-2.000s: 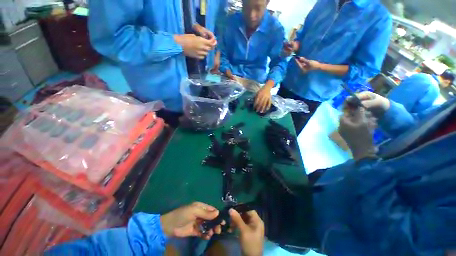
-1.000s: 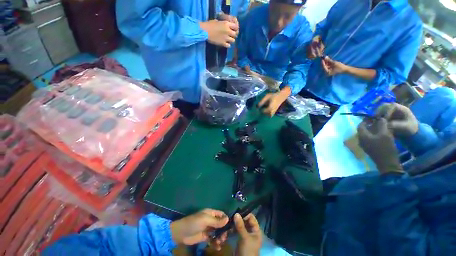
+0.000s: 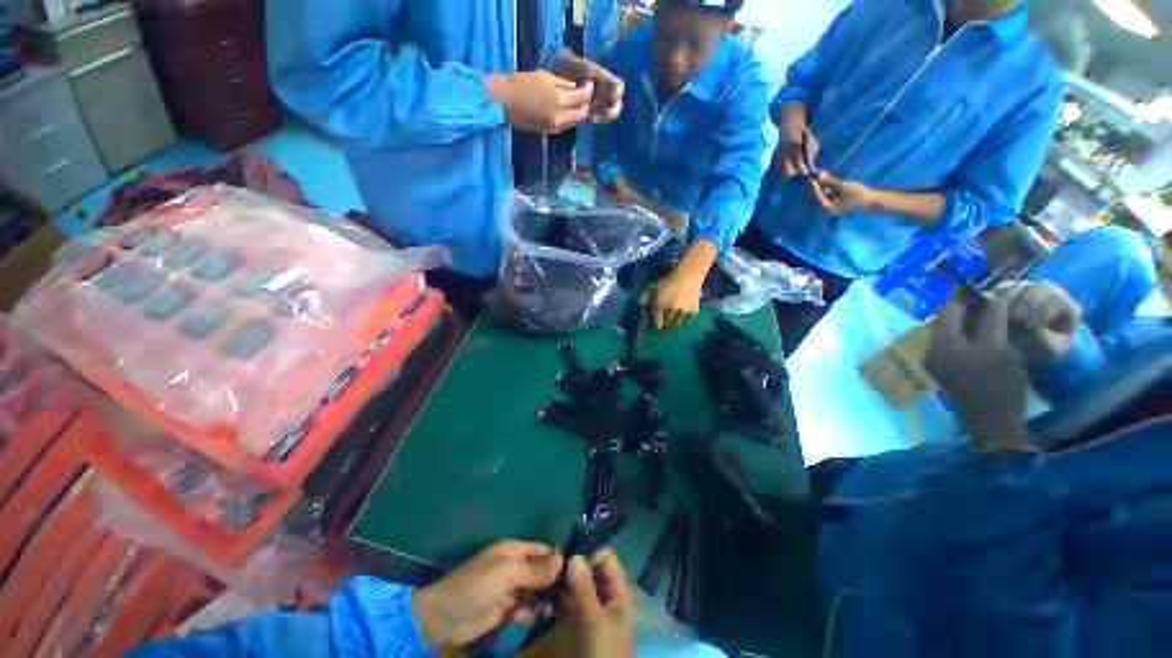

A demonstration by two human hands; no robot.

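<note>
My left hand [image 3: 495, 591] and my right hand [image 3: 598, 604] are close together at the table's near edge, fingertips pinching a black strap [image 3: 585, 542] between them. Part of the strap is hidden by my fingers. A loose strap pile [image 3: 611, 399] with silver glints lies mid-table, just beyond my hands. More black straps [image 3: 743, 383] lie in a heap on the right side. Sorted straps [image 3: 694, 566] lie side by side at the near right.
Red trays [image 3: 244, 334] under clear film are stacked left of the green table [image 3: 443, 469]. A clear bag [image 3: 559, 276] of black parts stands at the far end. Several people in blue surround the table. A gloved neighbour [image 3: 983, 373] is at right, beside a tan card [image 3: 900, 369].
The strap in my hands now points more upright. The far person's hand has moved from beside the bag to the far edge of the pile. The view has shifted slightly.
</note>
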